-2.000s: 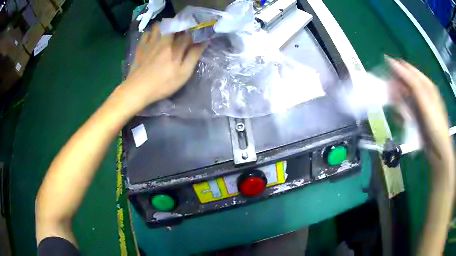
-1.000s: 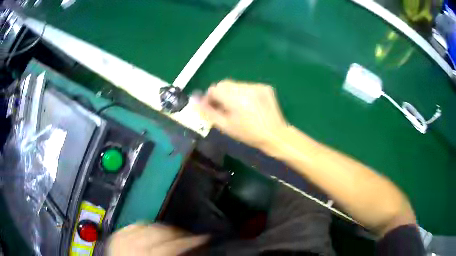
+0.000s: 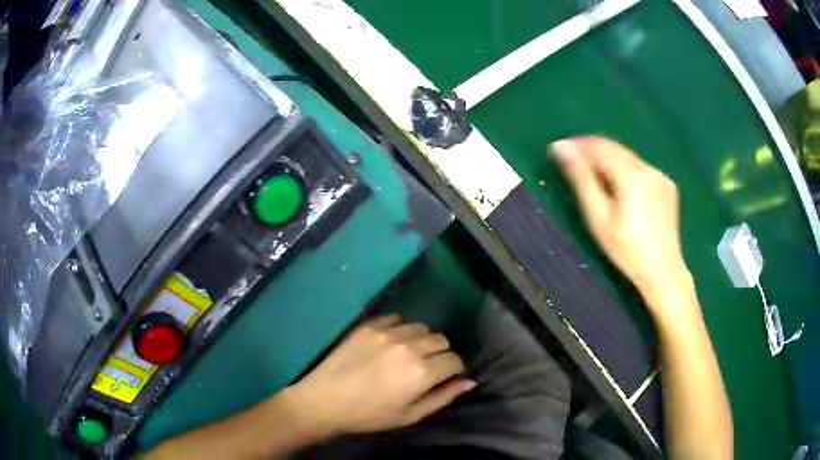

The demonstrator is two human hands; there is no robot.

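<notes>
A white power adapter (image 3: 741, 255) lies on the green conveyor belt (image 3: 557, 99) at the far right, its bundled white cord (image 3: 773, 330) below it. My right hand (image 3: 629, 207) is over the belt, left of the adapter and apart from it, fingers loosely curled, with nothing seen in it. My left hand (image 3: 391, 373) is low in front of my lap, fingers bent and spread a little, and seems empty. Clear plastic bags (image 3: 81, 171) lie crinkled on the machine top (image 3: 193, 153) at the left, cut off by the picture's edge.
The machine's front panel has green buttons (image 3: 278, 199) and a red button (image 3: 158, 340). A white side rail (image 3: 360, 49) runs between machine and belt. A divider bar (image 3: 539, 54) crosses the belt, with a dark taped knob (image 3: 441, 117) at its near end.
The view has swung from the machine toward the belt. My right hand has moved from beside the divider knob out over the belt. My left hand has come off the bags to my lap.
</notes>
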